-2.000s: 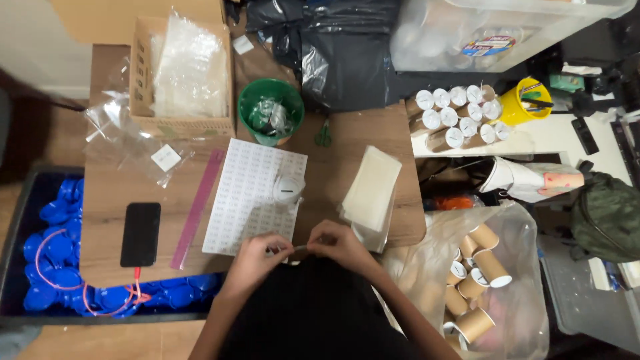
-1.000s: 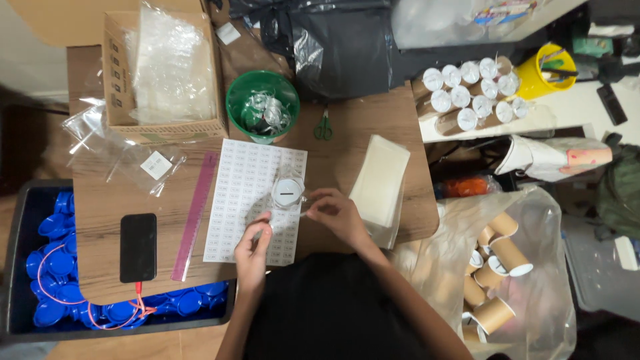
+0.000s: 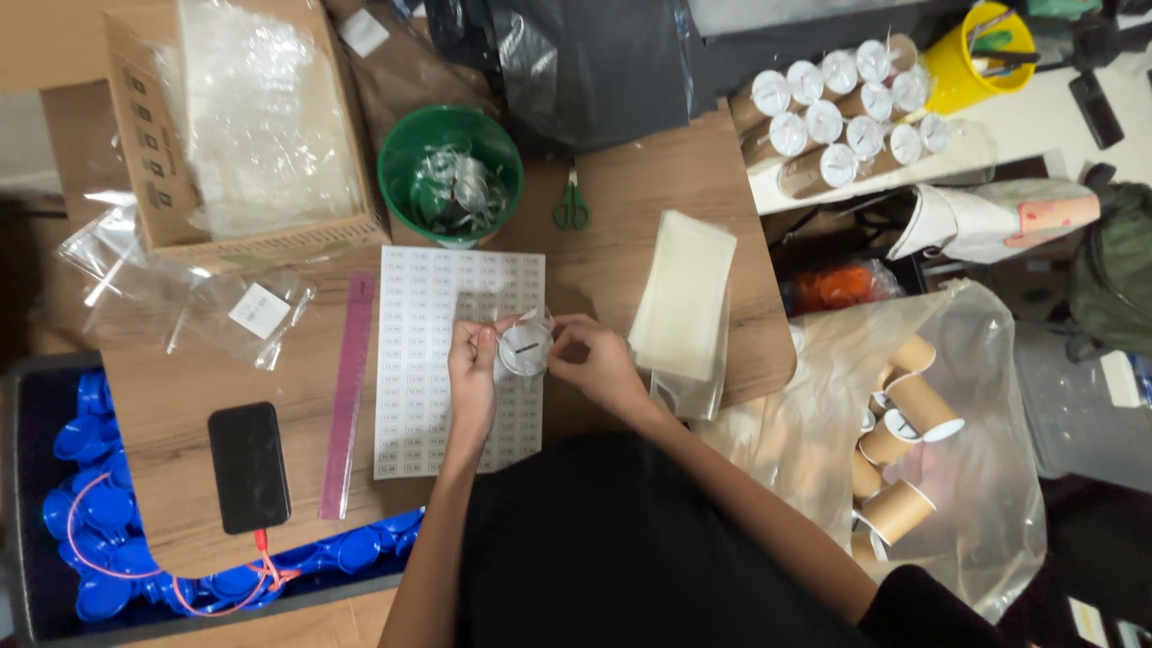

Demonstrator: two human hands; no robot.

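Note:
Both hands are at a round white lid with a dark slot point(image 3: 525, 349), above the right edge of a sheet of small printed labels point(image 3: 423, 360). My left hand point(image 3: 474, 355) grips the lid's left side between thumb and fingers. My right hand point(image 3: 589, 358) has its thumb and fingertips pinched together at the lid's right edge; whether it holds something small I cannot tell. Whatever lies under the lid is hidden. A magenta ruler point(image 3: 346, 396) lies left of the sheet, and a stack of clear plastic bags point(image 3: 686, 301) lies right of my right hand.
Behind the sheet stand a green bucket point(image 3: 396, 171) with plastic scraps and green-handled scissors point(image 3: 571, 205). At left are a cardboard box point(image 3: 148, 162) of bags, a phone point(image 3: 249, 468) and a bin of blue lids point(image 3: 103, 504). Cardboard tubes point(image 3: 925, 407) fill a plastic bag at right.
Two seconds ago both hands were together below the sheet, away from the lid. They have moved up to the lid, and my left hand has taken hold of it.

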